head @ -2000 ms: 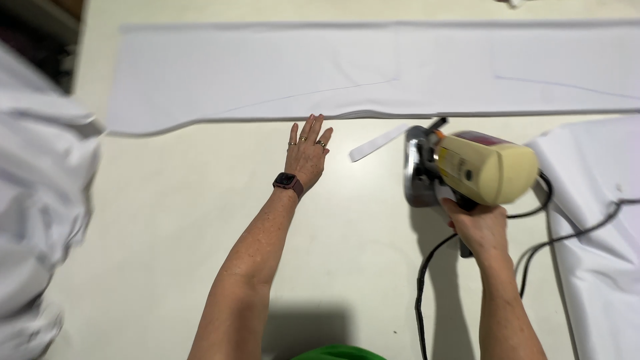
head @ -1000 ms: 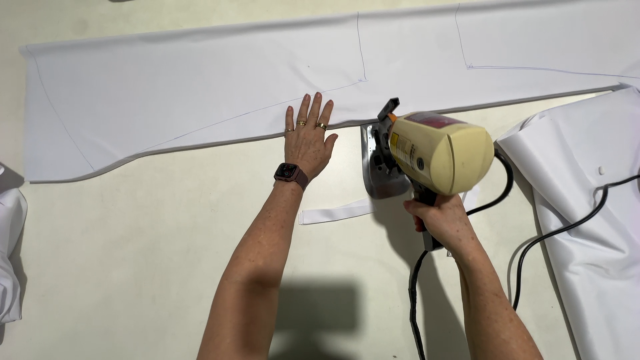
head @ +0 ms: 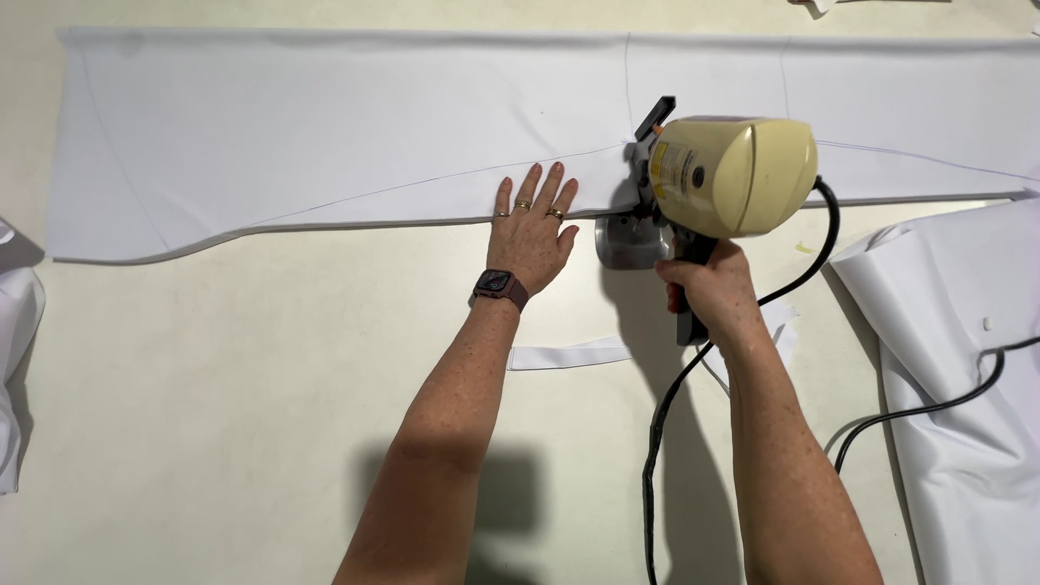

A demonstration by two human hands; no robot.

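A long stack of white fabric (head: 325, 106) with thin drawn pattern lines lies across the table. My left hand (head: 532, 227), wearing rings and a watch, rests flat with its fingertips on the near edge of the stack, fingers spread. My right hand (head: 719, 288) is closed around the black handle of a cream-colored electric fabric cutting machine (head: 735, 175). The cutter's front reaches over the fabric edge just right of my left hand, and its metal base plate (head: 630, 244) shows partly on the table. The blade's contact with the cloth is hidden.
A narrow white fabric strip (head: 569, 355) lies below the cutter. The black power cord (head: 652, 471) runs down beside my right forearm. Folded white fabric (head: 959, 366) with a cable over it covers the right side; more bunched fabric (head: 16, 349) is at the left edge.
The cutter in my right hand has moved up against the fabric edge; its front now overlaps the cloth. My left hand stays at that edge. The view has shifted.
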